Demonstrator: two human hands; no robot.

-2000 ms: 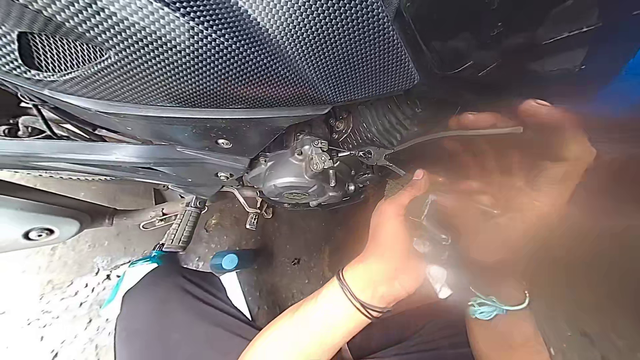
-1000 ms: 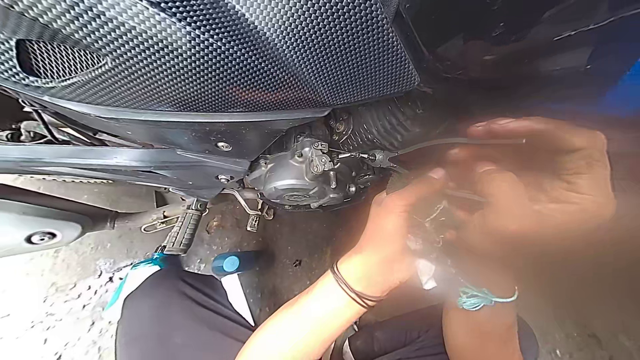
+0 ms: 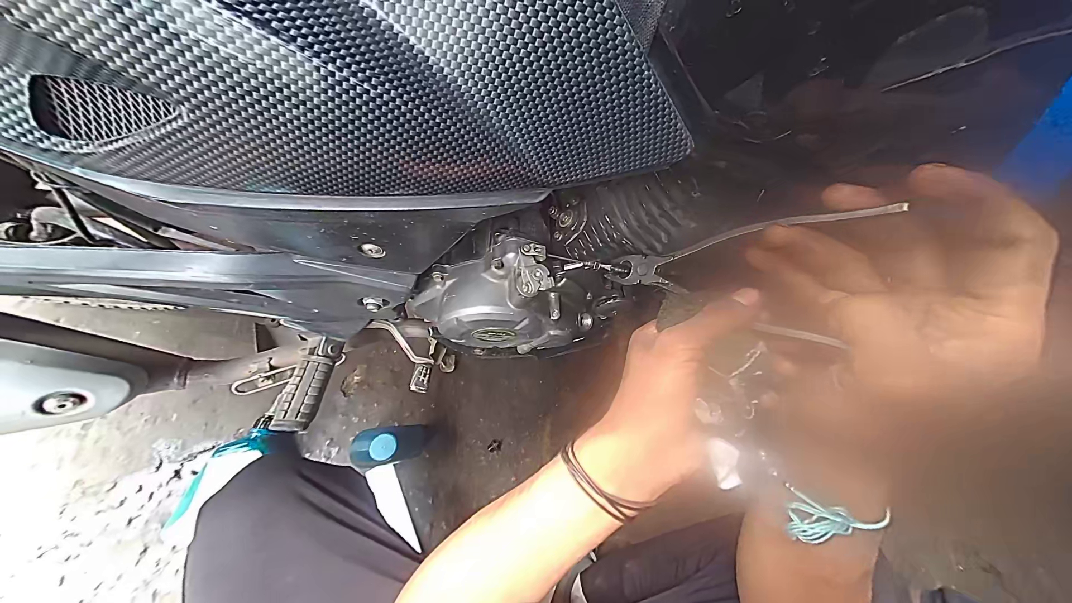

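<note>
A pair of pliers (image 3: 643, 269) has its jaws at a threaded cable fitting (image 3: 590, 265) beside a motorcycle's engine cover (image 3: 494, 314). Its two handles spread apart to the right. My right hand (image 3: 938, 293), with a teal string at the wrist, is on these handles; the upper one crosses its fingers and the lower one runs to its palm. Blur hides the exact grip. My left hand (image 3: 670, 394), with dark bands at the wrist, lies just below the pliers, a fingertip near the lower handle. Whether it holds anything is unclear.
Carbon-patterned fairing (image 3: 469, 92) overhangs the engine. To the lower left are a rubber footpeg (image 3: 306, 394), a foot lever (image 3: 421, 375) and the exhaust (image 3: 59, 377). A dark blue object with a light blue round end (image 3: 383, 447) is near my knee.
The fingers of my right hand have shifted about the plier handles, and more of the lower handle shows than two seconds ago. The jaws stay at the cable fitting.
</note>
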